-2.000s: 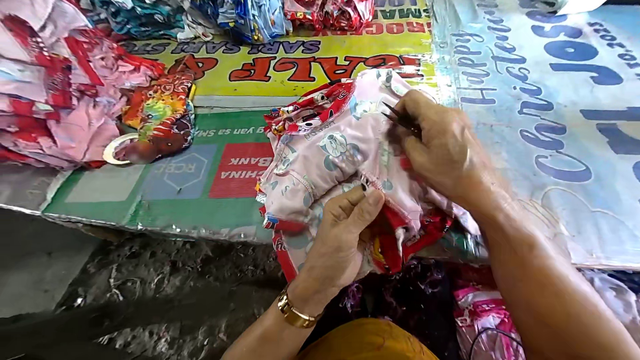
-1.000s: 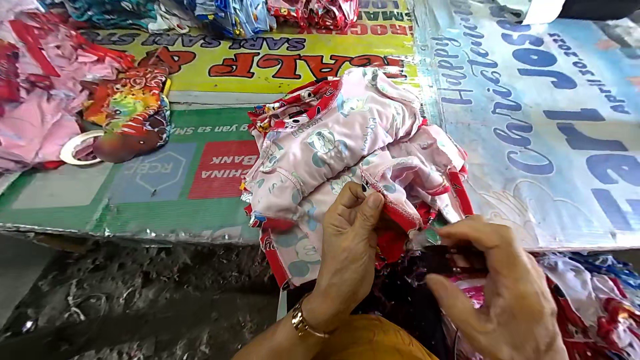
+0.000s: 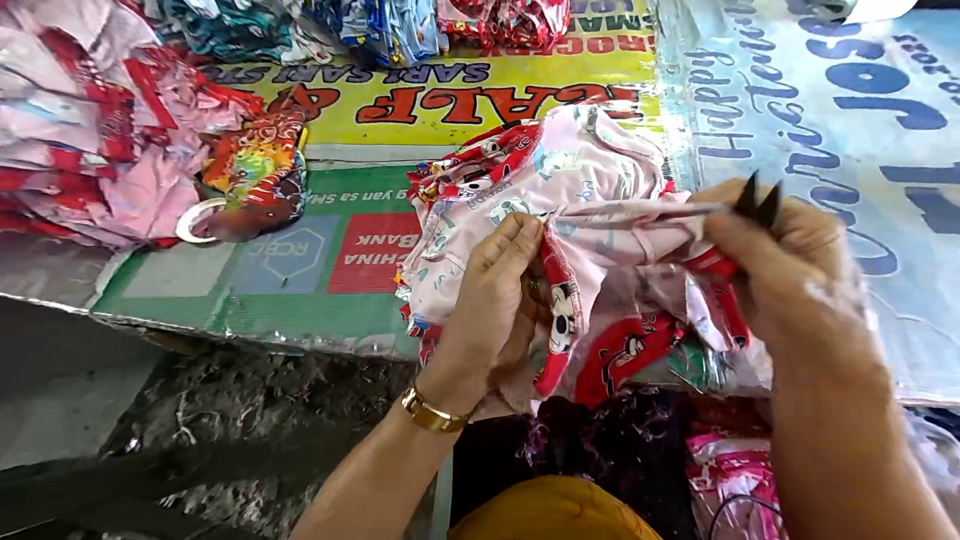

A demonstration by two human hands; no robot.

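Observation:
My left hand (image 3: pixel 499 289), with a gold watch (image 3: pixel 433 411) on its wrist, pinches the red-trimmed edge of a pink printed cloth piece (image 3: pixel 600 240). Out to the right, my right hand (image 3: pixel 780 247) pulls a fold of the same cloth taut. Dark pointed blades, apparently thread snips (image 3: pixel 757 201), stick up from between its fingers. Beneath both hands lies a stack of pink and red printed garments (image 3: pixel 442 292) on the tarpaulin-covered table. The fingertips of my right hand are partly hidden.
Pink and red garments (image 3: pixel 90 142) are heaped at left, beside a roll of white tape (image 3: pixel 199 220) and a multicoloured printed cloth (image 3: pixel 259 165). Teal (image 3: pixel 225 30), blue (image 3: pixel 382 30) and red (image 3: pixel 510 22) cloth bundles line the back. Pink and white fabric (image 3: pixel 731 480) lies below the table edge.
My right hand, apart from the cloth at the table's front edge a second ago, has moved up and now grips the cloth. My left hand keeps its pinch.

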